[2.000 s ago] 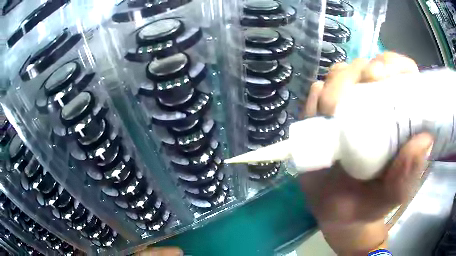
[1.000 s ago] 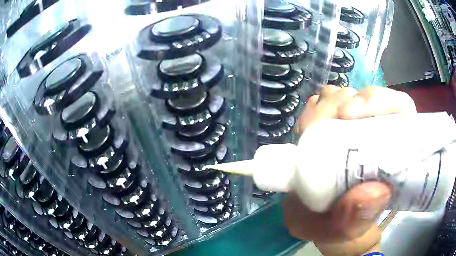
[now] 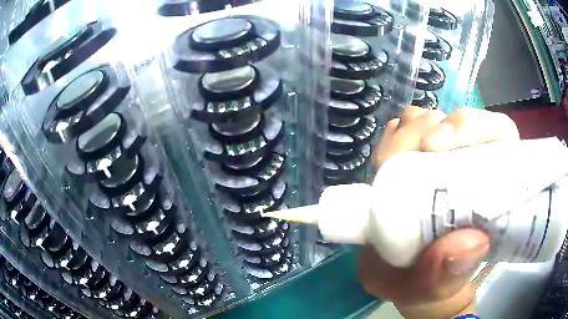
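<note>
My right hand (image 3: 430, 274) is shut around a white squeeze bottle (image 3: 398, 212), with the thumb on its near side and fingers over its far side. The bottle lies nearly level and points left. Its pale-yellow nozzle (image 3: 296, 215) has its tip at a round black part (image 3: 252, 209) in a middle row; whether they touch cannot be told. Rows of black parts with grey discs (image 3: 229, 79) sit in a clear plastic tray (image 3: 187, 162). No glue drop can be made out. My left hand is not in view.
A green-teal mat (image 3: 311, 290) shows under the tray's near edge. A grey surface (image 3: 507, 62) with a green-edged rack (image 3: 540, 53) is at the upper right, beside a dark red area (image 3: 548, 118). A blue band (image 3: 467, 316) shows at my right wrist.
Over two seconds, the bottle and my right hand have moved left and slightly down in view, and the nozzle tip now overlaps the middle row. The fingertips at the bottom edge have left view.
</note>
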